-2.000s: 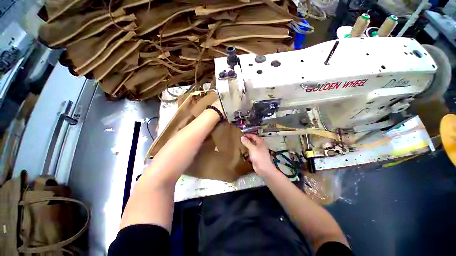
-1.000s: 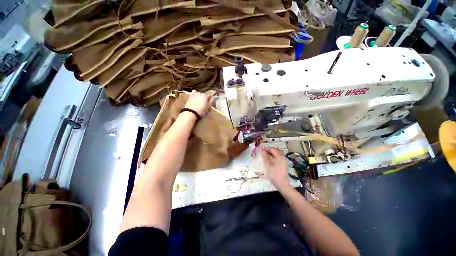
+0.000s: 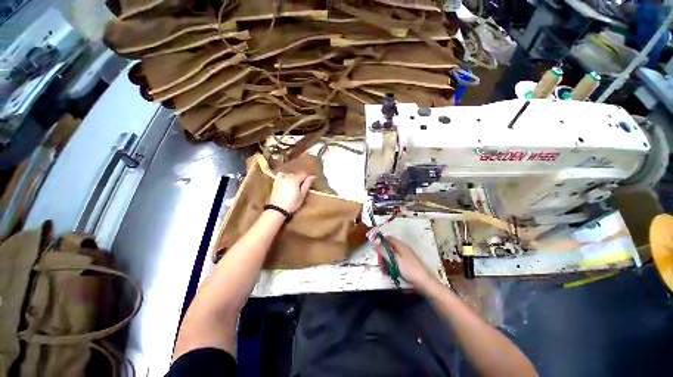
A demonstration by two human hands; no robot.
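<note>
The brown bag body lies on the machine bed left of the needle area, with a pale tape edge along its upper side. My left hand grips that edge of the bag. My right hand holds the green-handled scissors just below the needle area, beside the bag's right corner. The blades are too small and blurred to tell if they are open. Tan binding tape runs along the bed to the needle area of the white sewing machine.
A tall pile of unfinished brown bags stands behind the machine table. Brown bags with straps lie at the lower left on the grey metal surface. Thread cones stand behind the machine. A yellow disc is at the right edge.
My right hand has taken up the scissors from the bed and holds them near the needle. My left hand has drawn the bag's upper edge down and away from the needle. The view has shifted.
</note>
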